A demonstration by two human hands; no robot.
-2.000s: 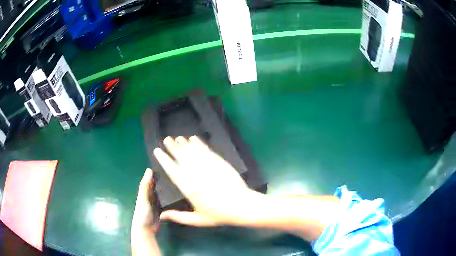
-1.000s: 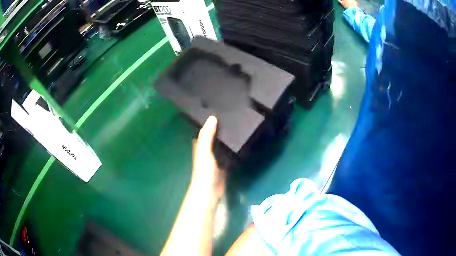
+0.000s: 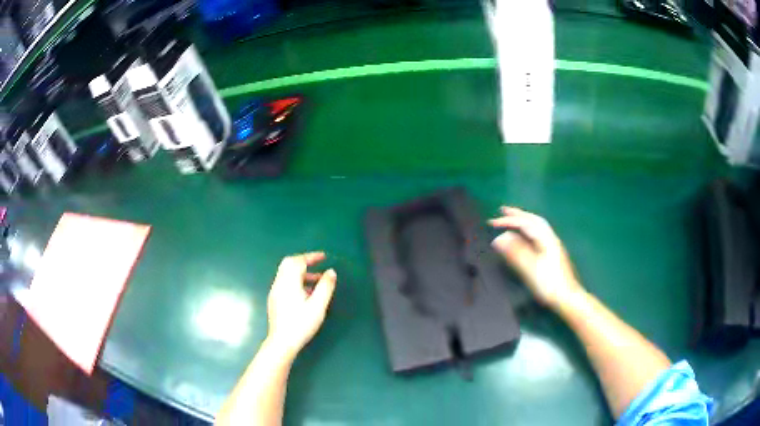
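Note:
A dark grey foam tray [image 3: 437, 279] lies flat on the green bench in front of me. Its device-shaped hollow is empty and its cable slot points towards me. My left hand [image 3: 298, 304] is to the left of the tray, apart from it, with the fingers a little curled and holding nothing. My right hand [image 3: 535, 256] is just beside the tray's upper right side, fingers spread, holding nothing that shows. The picture is somewhat blurred.
A white retail box [image 3: 527, 79] stands at the back, another [image 3: 737, 108] at the right edge. Several boxes [image 3: 187, 108] stand back left, beside a black and blue unit with red bits [image 3: 265, 129]. A red-edged sheet [image 3: 87, 283] lies left, dark foam [image 3: 727, 266] right.
The view has swung back left from the dark stack. The foam tray that my left hand held up a second ago is no longer held. Both hands are now apart, either side of a tray.

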